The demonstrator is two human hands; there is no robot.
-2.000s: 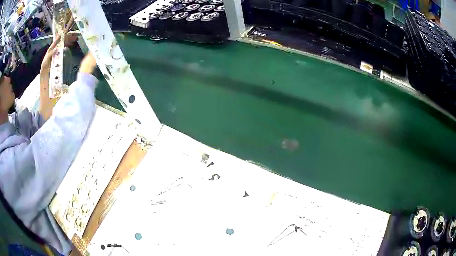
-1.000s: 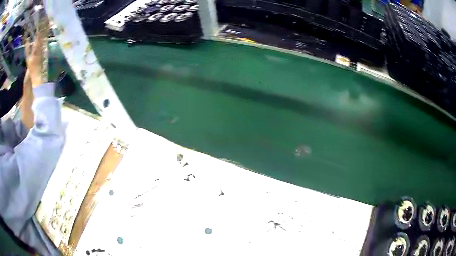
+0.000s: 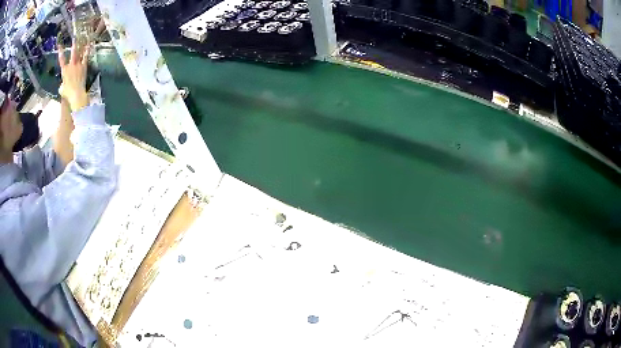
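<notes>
Neither of my hands is in the picture. The white worktop board (image 3: 272,285) lies nearest in front of me, with pen marks and several teal dots. At the bottom right, a black tray (image 3: 538,326) holds black cylindrical units (image 3: 570,308) with bright rings on top, cut off by the picture's edge. The green conveyor belt (image 3: 354,156) runs beyond the board. A dark unit (image 3: 185,98) shows on the belt, partly hidden behind the slanting white post (image 3: 156,88).
A person in grey sleeves (image 3: 61,197) stands at the left, hands raised, beside a pale panel (image 3: 129,245). Across the belt are a filled tray (image 3: 272,20), an upright post (image 3: 321,30), and stacked black trays (image 3: 589,81). Blue crates show in the background.
The dark unit has appeared beside the slanting post. A faint pinkish spot on the belt has moved right. The other person's hands have moved up. The view swung right, then back left.
</notes>
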